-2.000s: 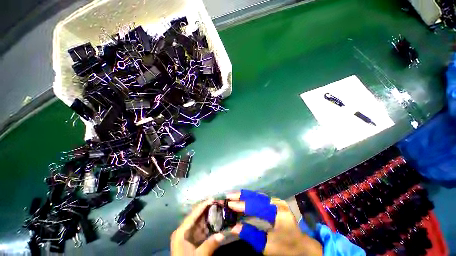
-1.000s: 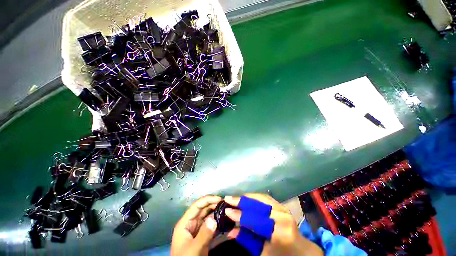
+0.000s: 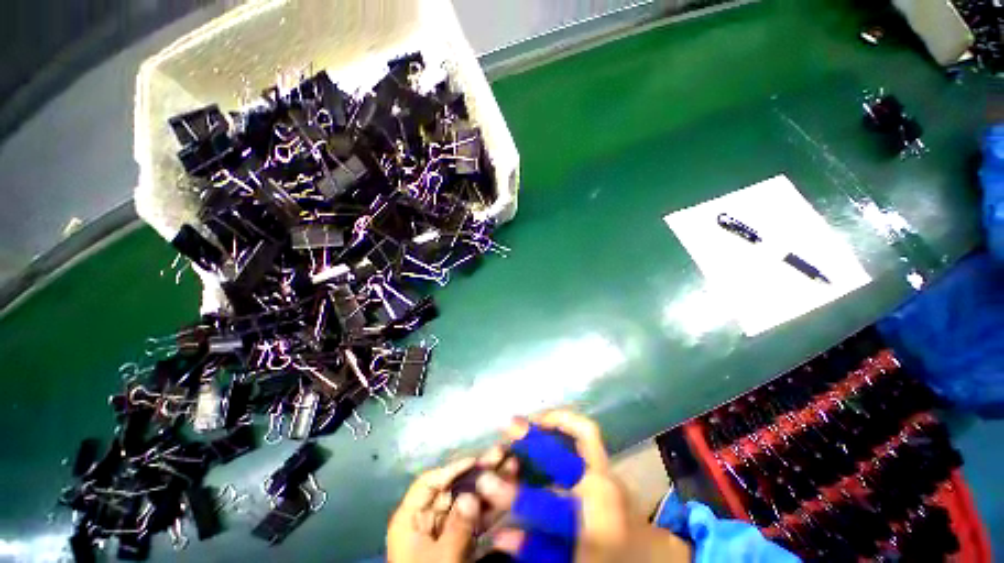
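My left hand (image 3: pixel 433 517) and my right hand (image 3: pixel 600 500) are together at the bottom centre, over the bench's near edge. Blue finger wraps (image 3: pixel 547 523) cover fingers of my right hand. Both hands grip a small black workpiece (image 3: pixel 473 481) between the fingertips; it is blurred and mostly hidden by the fingers. Loose black binder clips (image 3: pixel 319 236) with silver wire handles spill from a tipped white clip bin (image 3: pixel 498 138) onto the green bench at the left.
A white paper sheet (image 3: pixel 760 302) with two small black items lies on the green bench (image 3: pixel 573 220). A red tray (image 3: pixel 721 473) with rows of black clamped pieces is at the lower right. A black clip cluster (image 3: pixel 892 123) lies at the upper right. Blue-clothed sleeve (image 3: pixel 952 330) at the right edge.
My right hand's fingers have lifted and spread somewhat around the workpiece, and the hands have shifted slightly. The workpiece stays between both hands. The camera view has shifted a little.
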